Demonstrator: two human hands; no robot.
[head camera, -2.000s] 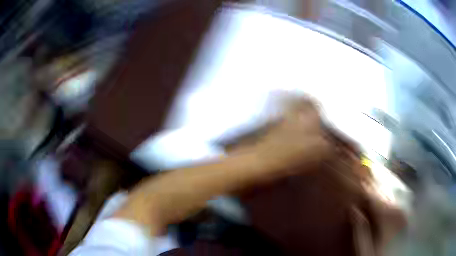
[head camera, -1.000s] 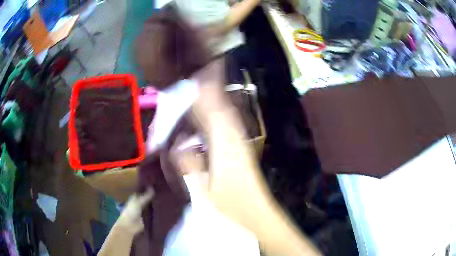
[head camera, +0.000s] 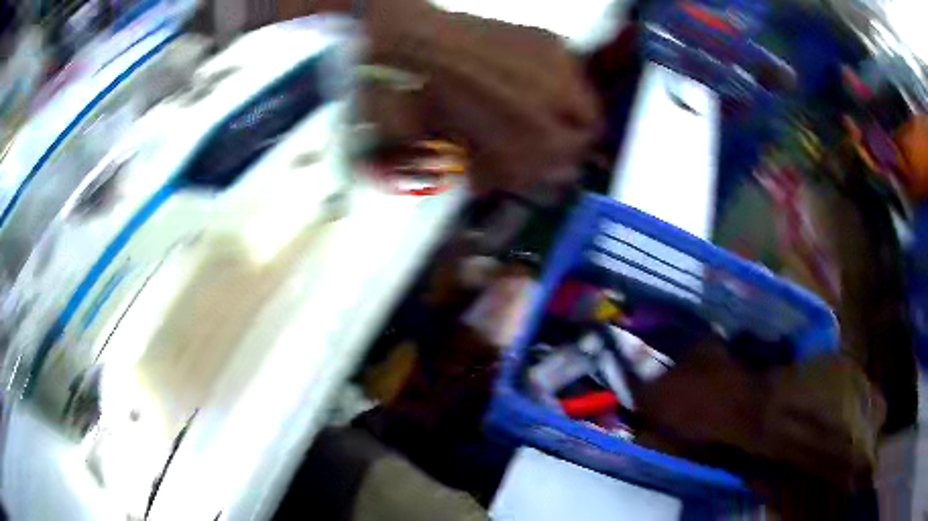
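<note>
The view is badly blurred. A white sewing machine (head camera: 153, 244) with a blue stripe fills the left side. Brown cloth (head camera: 488, 97) lies at the top centre, past the far end of the machine. A blue plastic crate (head camera: 524, 356) stands at the centre right, with brown cloth (head camera: 773, 407) in and over its right part. Neither of my hands can be made out in the picture.
The crate also holds a red item (head camera: 590, 404) and mixed small white things. A white board (head camera: 667, 153) stands behind the crate, and a white surface (head camera: 580, 494) is below it. Dark clutter lies between the machine and the crate.
The view has swung from the red basket and cardboard box to the machine and blue crate. My hands and forearms, in view with brown cloth before, have left the picture.
</note>
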